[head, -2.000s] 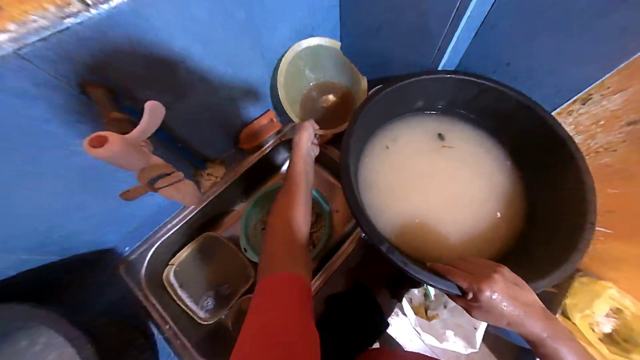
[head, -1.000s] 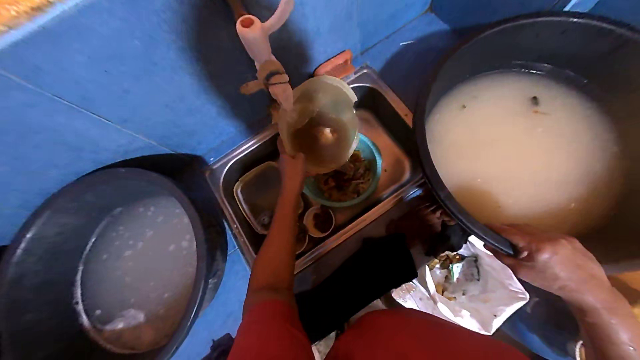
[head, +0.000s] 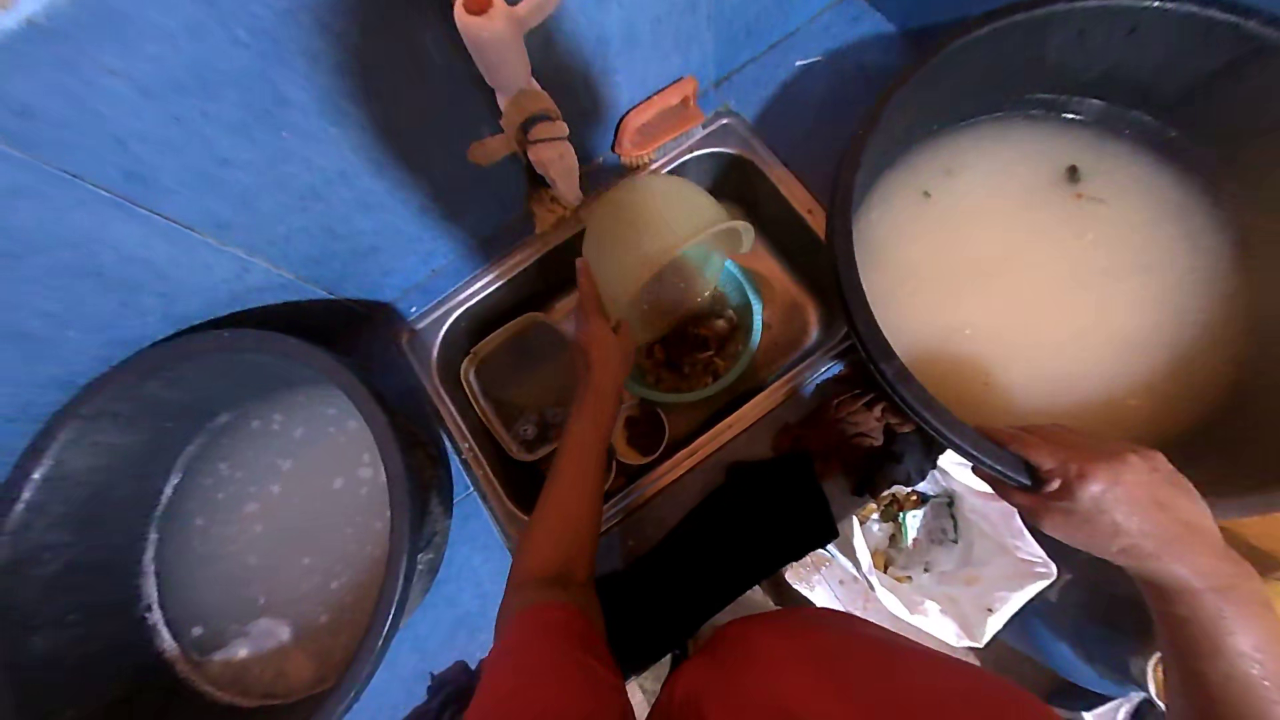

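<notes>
My left hand (head: 603,335) grips a pale plastic bowl (head: 645,235) by its near side, tipped to the right over a turquoise strainer or basin (head: 757,330). Liquid runs from it onto food scraps (head: 695,350) in there. My right hand (head: 1110,490) is closed around the near rim of a large black tub (head: 1060,440) of cloudy water. The metal sink (head: 720,435) also holds a clear rectangular container (head: 520,385) and a small cup (head: 640,432).
A second black tub (head: 225,345) with cloudy water stands at left. A pink tap pipe (head: 500,55) and an orange scrub brush (head: 660,118) are at the sink's back. An opened white bag (head: 1000,580) with scraps lies below the right tub.
My left hand has taken the pale bowl from beside the right tub to above the sink and tipped it. My right hand stays at the tub's rim. The view has shifted left.
</notes>
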